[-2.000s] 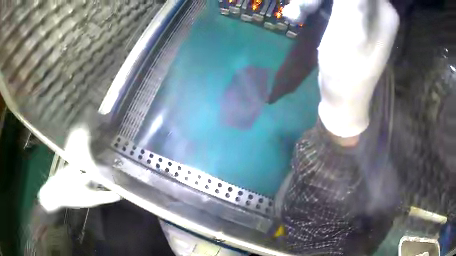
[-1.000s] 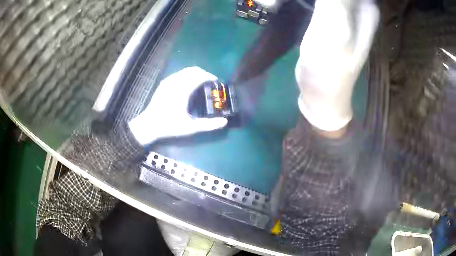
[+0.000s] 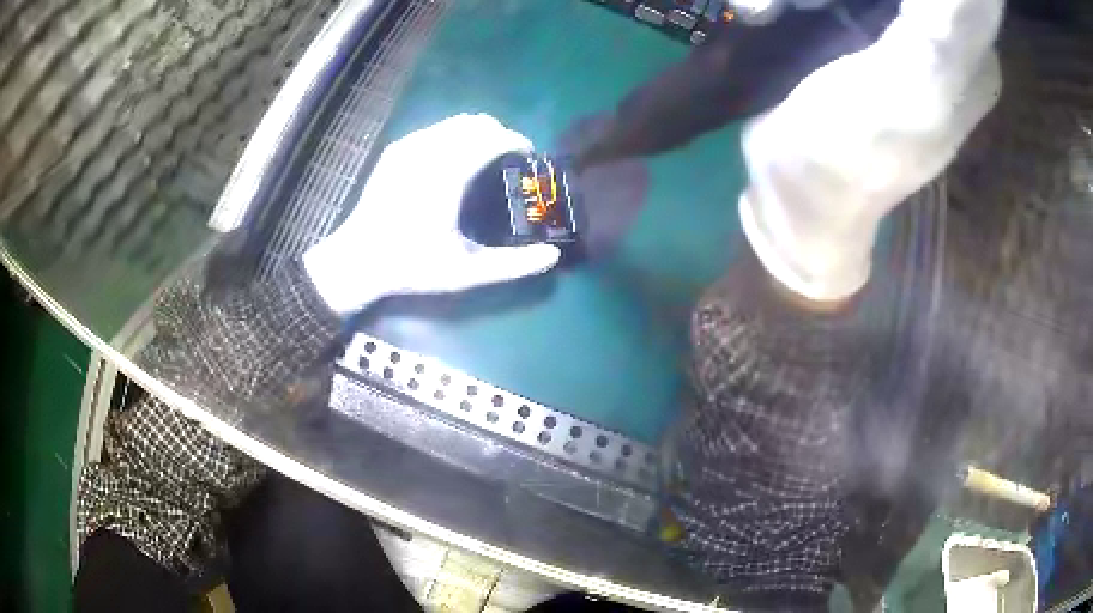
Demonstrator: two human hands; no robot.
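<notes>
My left hand [image 3: 414, 222], in a white glove, holds a black coil component [image 3: 539, 200] between thumb and fingers above the green mat [image 3: 527, 347]. Bright orange winding shows in its middle. My right hand [image 3: 863, 156], also white-gloved, is at the upper right, its fingers near the top edge. A long dark tapering shape, blurred, runs from beside it toward the component; I cannot tell whether it is a tool or a shadow, nor what the right fingers hold. More black components [image 3: 671, 17] stand in a row at the top edge, partly cut off.
A perforated metal strip [image 3: 491, 407] runs along the mat's near edge. A slotted grille [image 3: 342, 144] lies on the left. The clear shield's pale rim [image 3: 300, 477] crosses my forearms. A white tray [image 3: 989, 551], a cream stick [image 3: 1007, 489] and a blue object [image 3: 1055, 551] are at lower right.
My left hand came in from outside the shield's lower left and now holds a component. Since one second ago it sits slightly higher. My right hand has tilted and shifted right.
</notes>
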